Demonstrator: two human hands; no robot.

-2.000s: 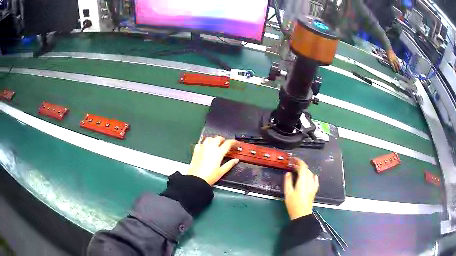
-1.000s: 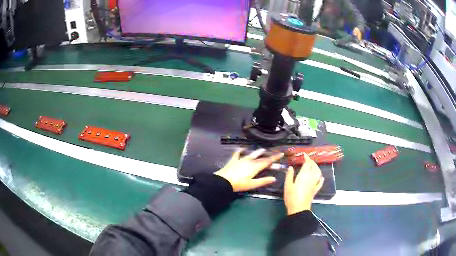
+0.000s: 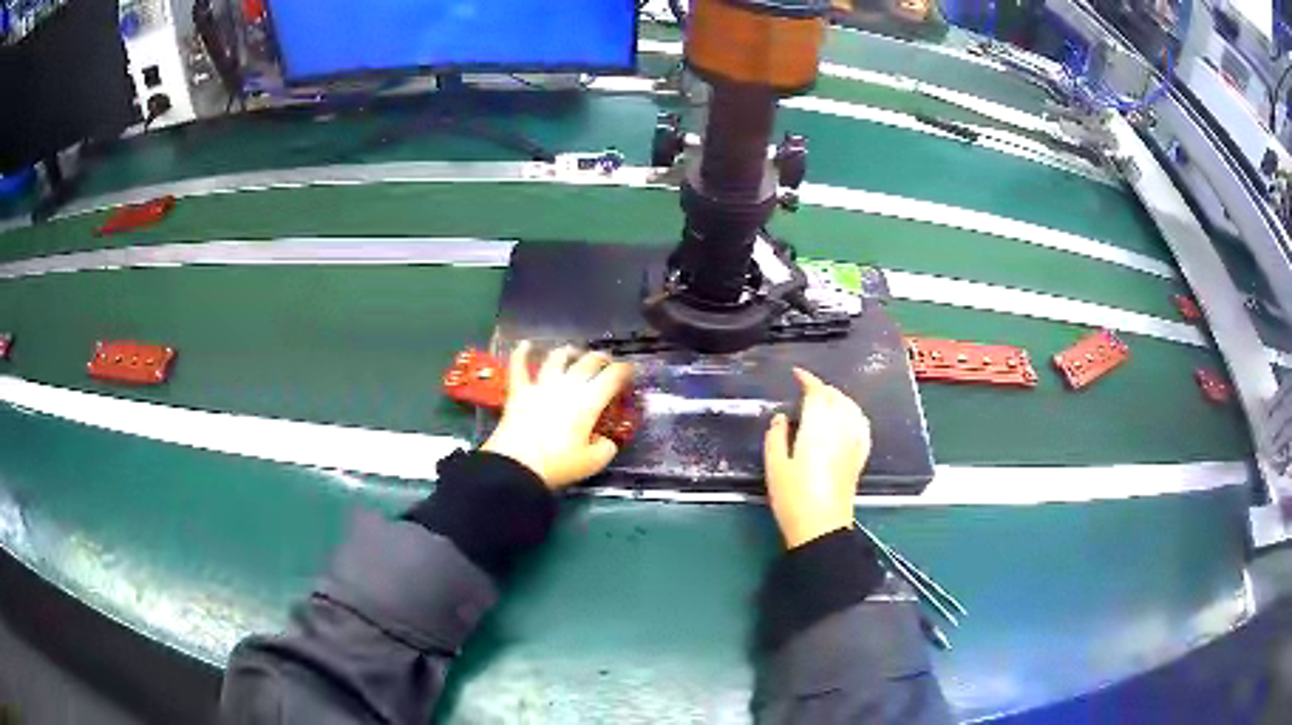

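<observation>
My left hand (image 3: 561,414) is on a red carrier (image 3: 476,378) at the left edge of the black base plate (image 3: 694,439). The fingers cover the carrier's middle; its two ends show. My right hand (image 3: 819,456) is over the right part of the plate, thumb and forefinger apart, holding nothing. The microscope (image 3: 730,184) stands at the back of the plate, with a thin black guide bar (image 3: 815,334) by its foot. Another red carrier (image 3: 972,361) with small round parts lies against the plate's right edge.
More red carriers lie on the green bench, at left (image 3: 132,361), back left (image 3: 138,215) and right (image 3: 1091,360). Tweezers (image 3: 918,578) lie by my right cuff. A blue monitor (image 3: 454,37) stands behind. A green-white piece (image 3: 833,279) is behind the microscope foot.
The inspected carrier has moved right off the plate. My left hand has moved left onto another carrier. The monitor turned from pink-purple to blue. The back carrier now appears farther left.
</observation>
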